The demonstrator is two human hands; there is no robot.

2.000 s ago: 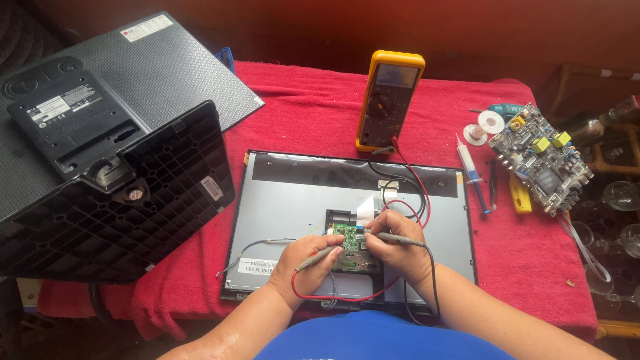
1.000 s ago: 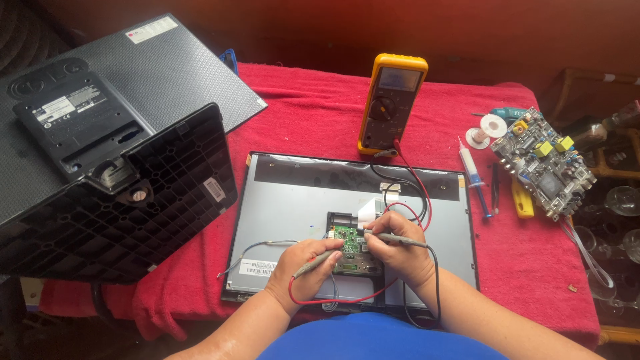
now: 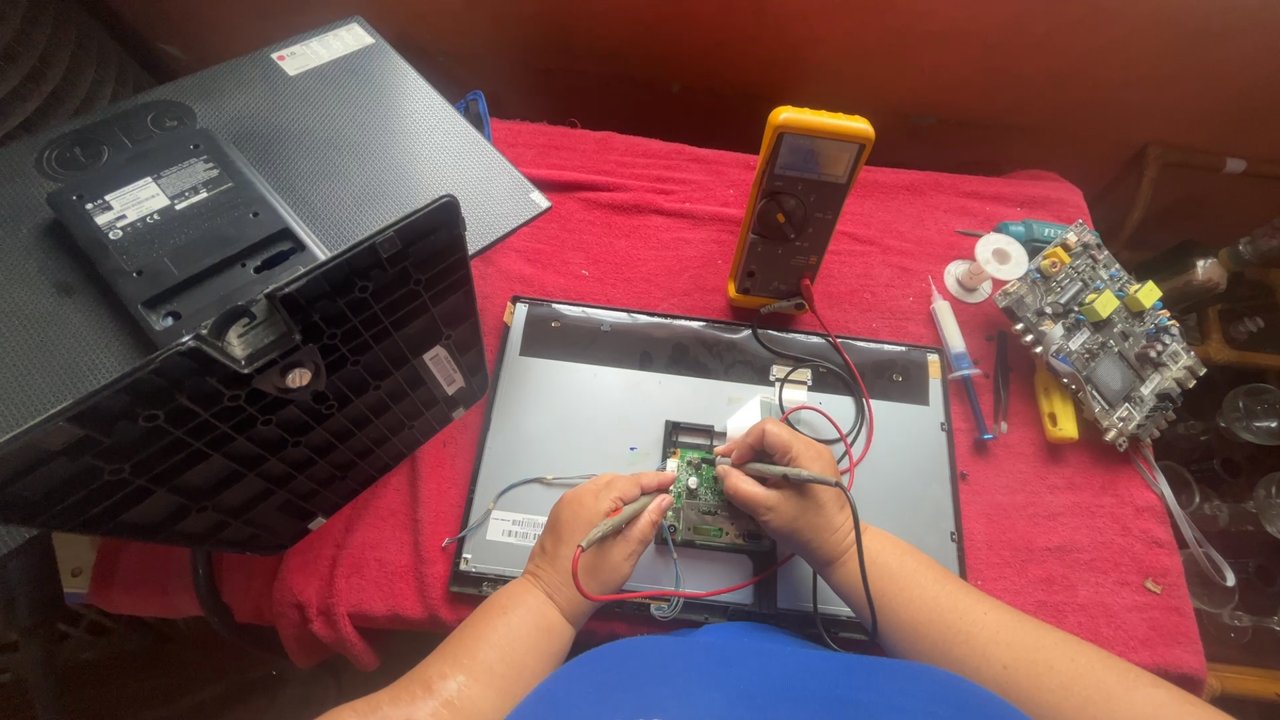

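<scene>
My left hand (image 3: 600, 530) grips a grey multimeter probe (image 3: 622, 518) with a red lead, its tip end by the left side of a small green circuit board (image 3: 697, 480). In my right hand (image 3: 790, 490) is the other probe (image 3: 790, 473), with a black lead, held over the board's upper right part. Whether either tip touches the board cannot be told. The board sits in a dark frame on the metal back of a display panel (image 3: 600, 400). Behind the panel a yellow-cased digital multimeter (image 3: 800, 205) stands upright, both leads running from its lower end.
A monitor's back cover (image 3: 400, 130) and its black stand base (image 3: 400, 400) lie left. At right are a solder spool (image 3: 985, 265), a syringe (image 3: 960, 360), tweezers (image 3: 1001, 385), a yellow-handled tool (image 3: 1056, 405) and a larger circuit board (image 3: 1105, 340). Leads loop across the panel.
</scene>
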